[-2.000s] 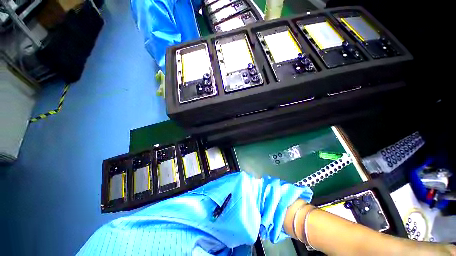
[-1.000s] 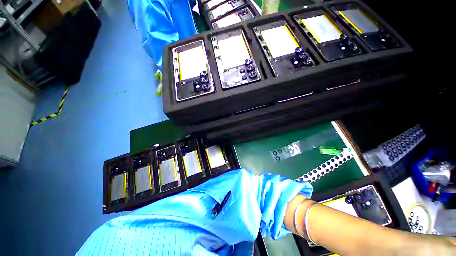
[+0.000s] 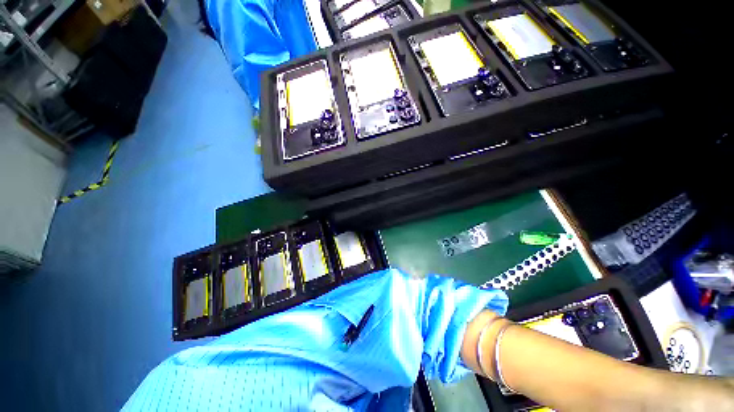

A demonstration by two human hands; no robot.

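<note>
A bare forearm with bracelets, seemingly my left, crosses the lower right and leaves the frame; its hand is cut off. My right hand is not in view. Under the forearm, a half-assembled smartphone (image 3: 620, 331) lies in a black foam tray (image 3: 649, 322), its lens cluster at the upper part; the forearm hides much of both. A perforated white strip (image 3: 531, 263) runs along the green mat (image 3: 426, 248) behind the tray. Clear film with lens circles (image 3: 476, 235) and a green clip or tool (image 3: 538, 238) lie near it.
Stacked foam trays (image 3: 483, 129) with opened phones stand behind; another phone tray (image 3: 274, 278) is at the left. At the right are a ring sheet (image 3: 660, 228), a blue bin (image 3: 694, 278) and loose rings on white paper (image 3: 678, 351). A person's blue sleeve (image 3: 265, 36) shows behind.
The view has shifted slightly, so the bench items sit a little differently in the frame. The forearm remains over the near tray, and the bit of hand at the lower right edge has left view.
</note>
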